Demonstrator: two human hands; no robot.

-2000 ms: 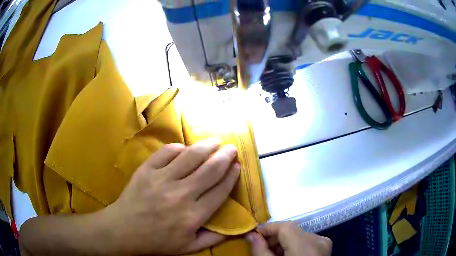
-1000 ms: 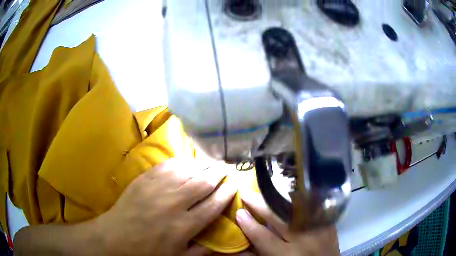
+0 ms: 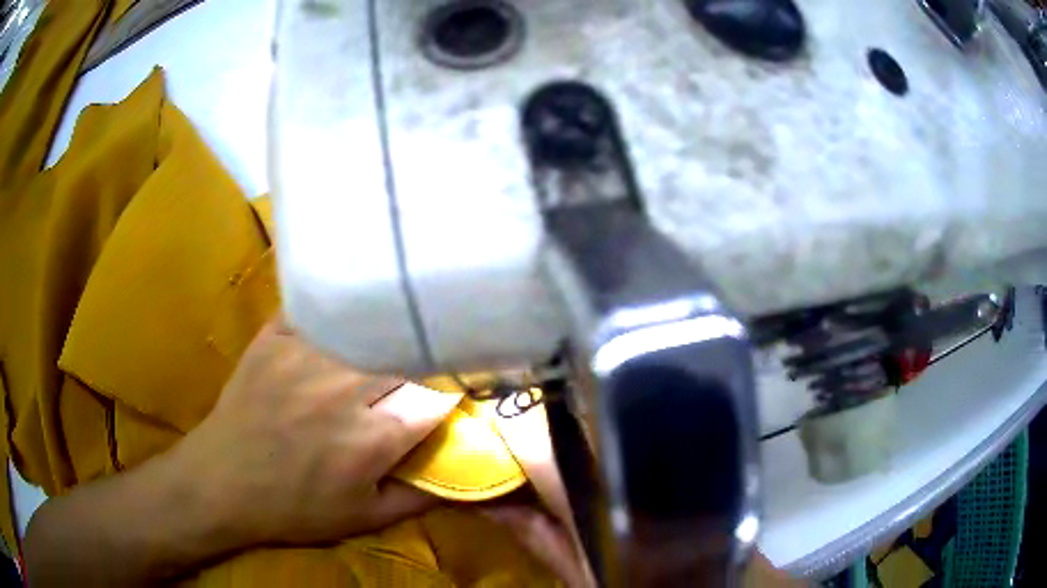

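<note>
The mustard-yellow garment panel (image 3: 149,310) lies in folds on the left and under the hands. A small curved yellow flap (image 3: 465,459) shows below the machine head. My left hand (image 3: 287,442) is on the cloth, with the flap between its fingers and thumb; its fingertips are hidden by the head. My right hand (image 3: 545,534) shows only in part at the flap's lower right, behind the chrome guard (image 3: 683,448); its grip is hidden. The white sewing machine head (image 3: 459,195) looms close. The needle and presser foot cannot be made out.
The white table (image 3: 850,494) has a curved front edge at the right. A white knob (image 3: 850,436) juts below the machine. A red handle (image 3: 913,365) shows behind it. A teal mesh basket (image 3: 993,505) is at lower right, with yellow scraps (image 3: 904,569) beside it.
The view has moved in close over the machine; head and guard now cover more of the work. My right hand has moved up from the table's front edge to beside the flap and is now mostly hidden.
</note>
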